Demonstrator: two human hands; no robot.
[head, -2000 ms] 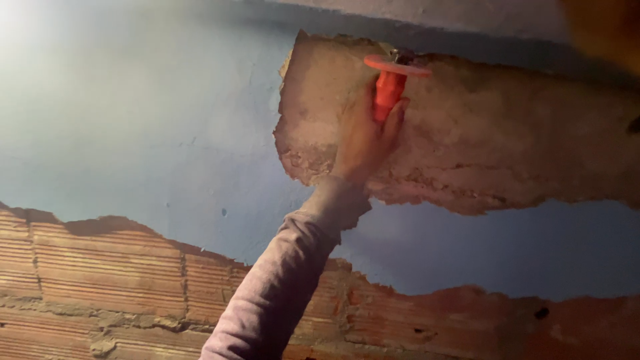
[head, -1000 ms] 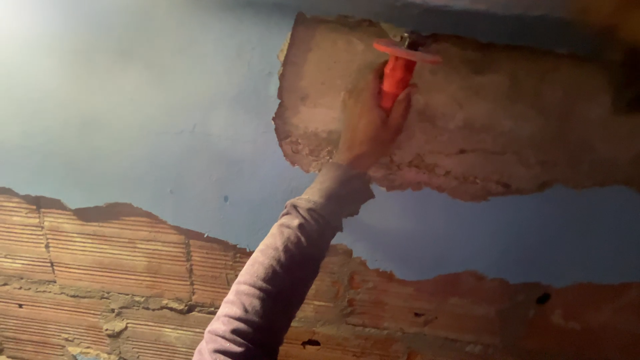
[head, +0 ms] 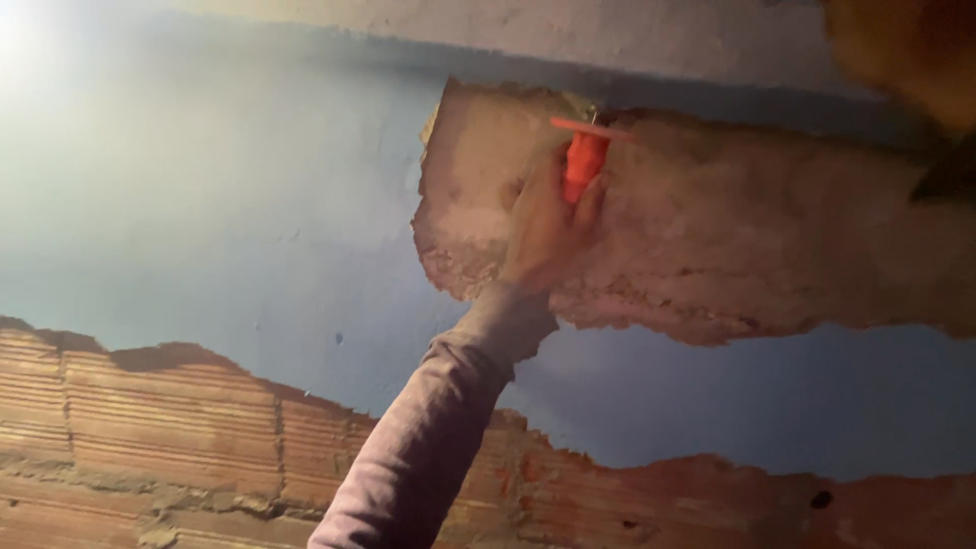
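My left hand (head: 553, 217), its forearm in a long pinkish sleeve, grips the red handle of a chisel (head: 585, 164) with a round hand guard. A short bit of metal shows above the guard, at the top edge of a patch of bare, brownish wall (head: 473, 175) where the blue coating is gone. The chisel's tip cannot be made out. At the upper right corner is a blurred brown shape (head: 907, 53), perhaps my right hand, with a dark shape (head: 949, 175) below it; neither is clear.
Blue-painted plaster (head: 229, 229) surrounds the bare patch at the left and below. Its ragged lower edge borders exposed ribbed clay bricks (head: 168, 412) with rough mortar joints. A pale surface (head: 610, 34) runs across the top. Bright light falls from the upper left.
My left hand stays shut on the chisel near the top edge of the bare patch. The view has shifted slightly, and the blurred brown shape at the upper right has changed its outline.
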